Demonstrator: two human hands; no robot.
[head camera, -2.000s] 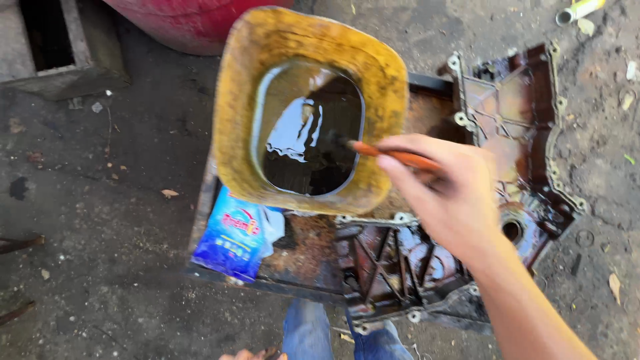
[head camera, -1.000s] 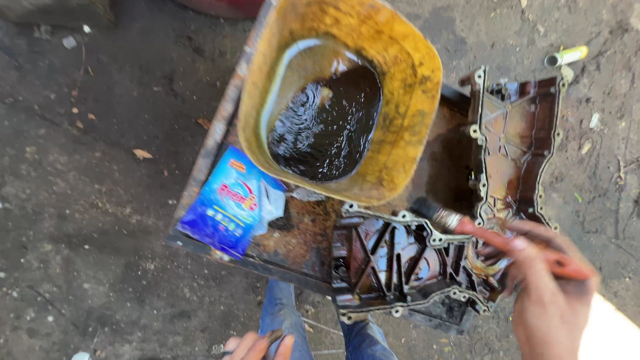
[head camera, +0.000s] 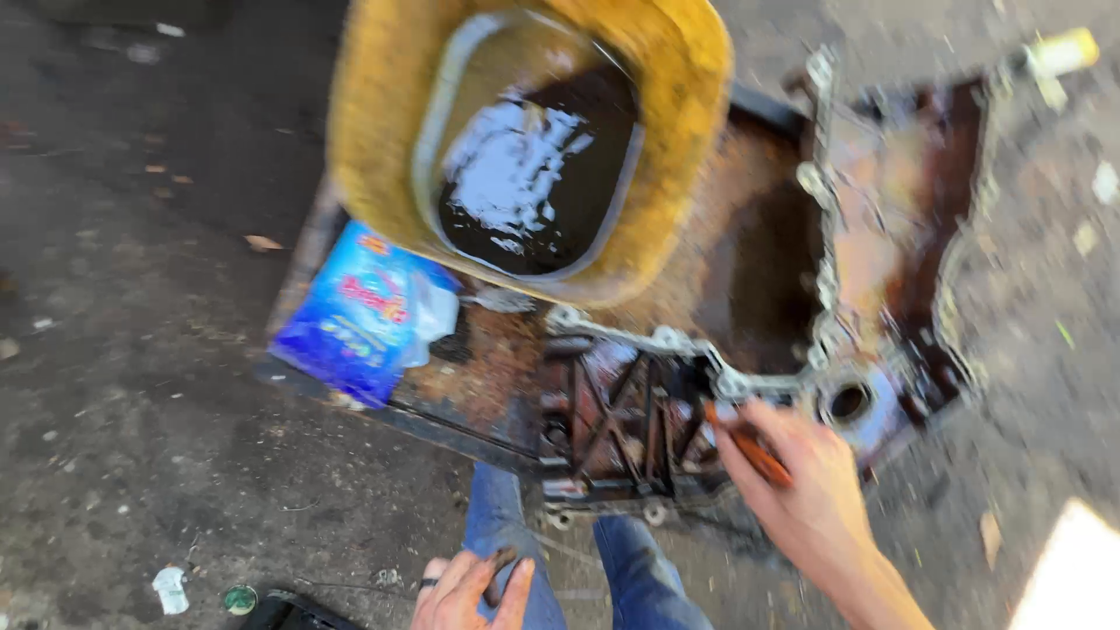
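Observation:
My right hand (head camera: 801, 486) grips a paintbrush by its orange handle (head camera: 754, 451) over the ribbed part of an oily metal engine cover (head camera: 612, 420); the bristles are hard to make out against the dark ribs. My left hand (head camera: 477, 591), with a ring on one finger, holds a small dark object (head camera: 500, 569) near my knees; what it is I cannot tell. Above the cover's ribbed part stands a yellow plastic container (head camera: 682, 175) with dark, rippled liquid (head camera: 560, 192) in it.
A rusty metal stand (head camera: 490, 376) bears the container, the cover and a blue detergent packet (head camera: 359, 306). A yellow tube-like thing (head camera: 1063, 52) lies at the upper right. Litter and a green cap (head camera: 240, 599) lie on the ground.
My right hand with the brush was over the container two seconds ago, then at the cover's right part; now it is over the ribs. More of my left hand shows.

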